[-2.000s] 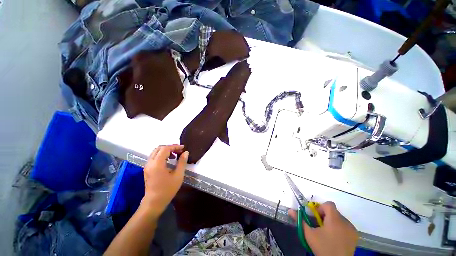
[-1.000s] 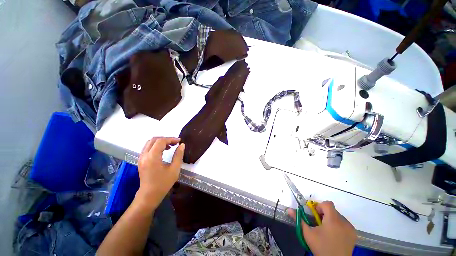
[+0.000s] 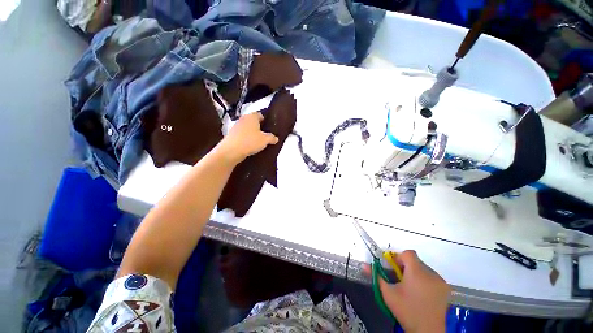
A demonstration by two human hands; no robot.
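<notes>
A pile of stitched brown pieces (image 3: 281,130) lies on the white table left of the sewing machine. My left hand (image 3: 250,138) is over the middle of this pile, thumb and fingers spread, fingertips touching the cloth; whether it grips a piece is unclear. My right hand (image 3: 416,293) holds scissors (image 3: 369,242) with green and yellow handles at the table's front edge, blades pointing up and left, away from the cloth. A numbered brown piece (image 3: 185,127) with white digits lies to the left, partly on denim.
Denim garments (image 3: 140,71) are heaped at the upper left. A curled plaid strip (image 3: 333,138) lies between the pile and the white sewing machine (image 3: 481,140). Black thread snips (image 3: 515,256) lie right. A blue bin (image 3: 81,218) is below left. Brown cloth (image 3: 260,279) hangs below the table edge.
My left hand has moved from the near end of the brown pile up and right onto its middle, and a patterned sleeve now shows. My right hand still holds the scissors. The view has shifted slightly.
</notes>
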